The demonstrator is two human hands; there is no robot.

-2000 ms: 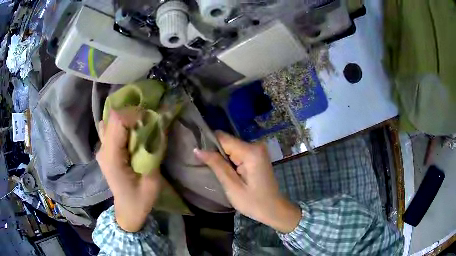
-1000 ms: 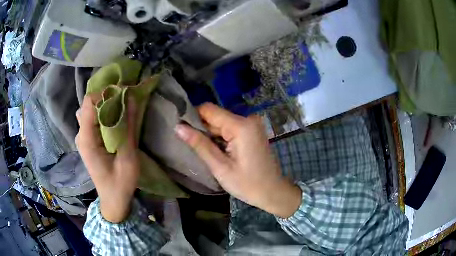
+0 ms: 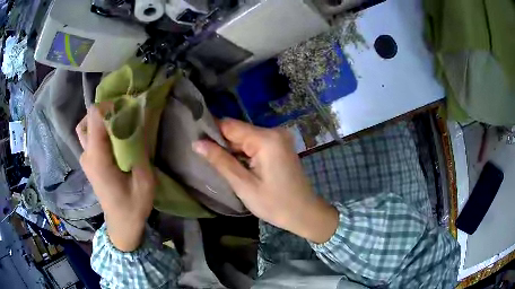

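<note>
My left hand [image 3: 119, 178] holds a folded olive-green cut piece [image 3: 125, 148], its edge curled into a loop, in front of the overlock machine [image 3: 96, 36]. My right hand [image 3: 271, 178] pinches the right edge of the grey-brown cloth [image 3: 183, 149] between thumb and fingers. The green piece lies along and partly under this cloth, and both reach up to the needle area, where the presser foot cannot be made out. More grey-brown garment cloth [image 3: 62, 130] is heaped to the left.
Fuzzy trimmings [image 3: 310, 70] lie on a blue patch [image 3: 344, 84] right of the needle. The white table [image 3: 395, 84] has a wooden edge. Green cloth [image 3: 474, 68] hangs at the right, above a black phone-like rectangle [image 3: 480, 197]. Plaid cloth [image 3: 367, 169] lies below the table edge.
The machine, cloth and both hands sit further left and higher in the picture than two seconds ago. My hands keep their holds; the green loop is turned and opened slightly.
</note>
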